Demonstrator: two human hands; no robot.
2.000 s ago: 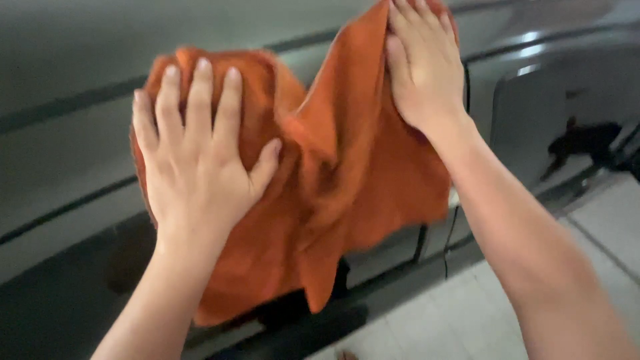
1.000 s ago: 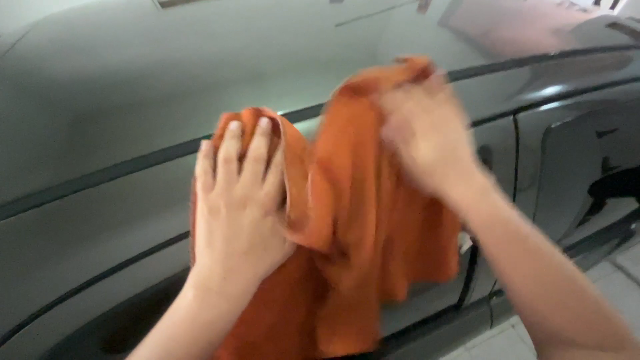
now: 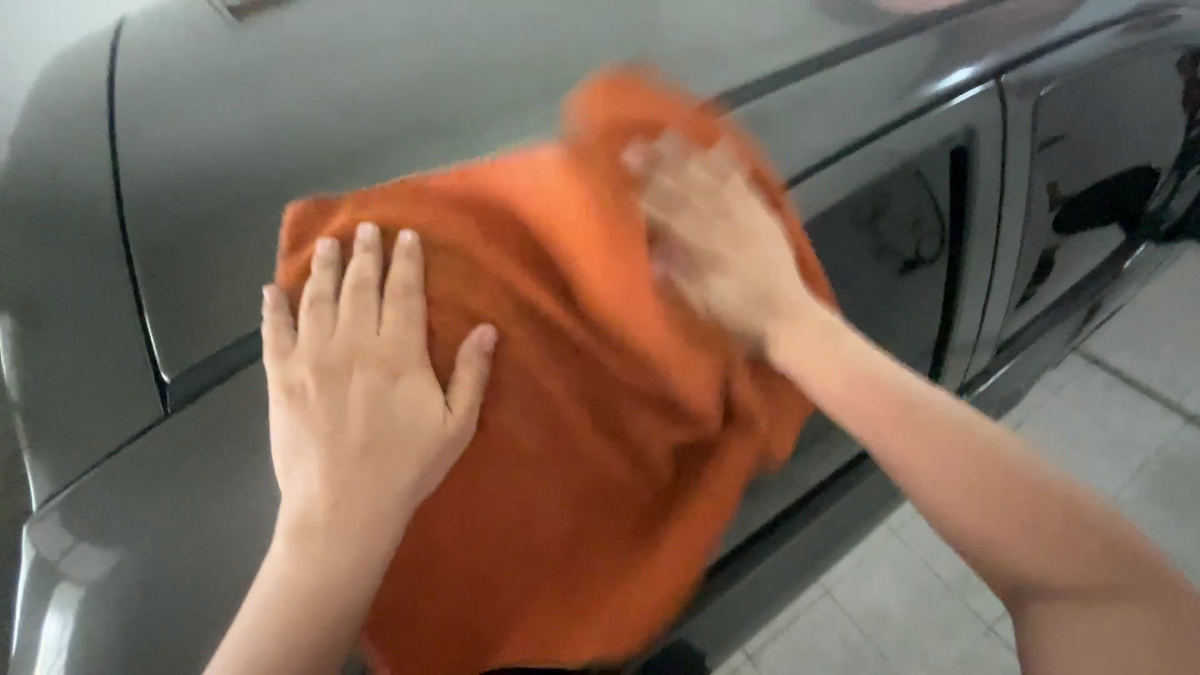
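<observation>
An orange cloth point(image 3: 562, 487) lies spread and creased over the side of a dark grey car point(image 3: 244, 122). Flat on the cloth's left part rests my left hand point(image 3: 361, 375), fingers and thumb apart, its little finger at the cloth's edge. My right hand point(image 3: 717, 230), blurred, is on the upper right part of the cloth, where the fabric bunches up. Whether its fingers grip the fabric is not clear. The cloth's lower edge hangs down over the car's side.
Panel seams and a dark trim strip point(image 3: 844, 56) run along the car body. To the right are glossy door panels point(image 3: 1097, 187) with dark reflections. Light floor tiles point(image 3: 937, 572) show at the lower right. A small object with a brownish edge sits at the top left, partly out of view.
The cloth, bunched between my hands earlier, is now spread wider, and my hands are farther apart. The view has shifted along the car, bringing a panel seam into sight at the left.
</observation>
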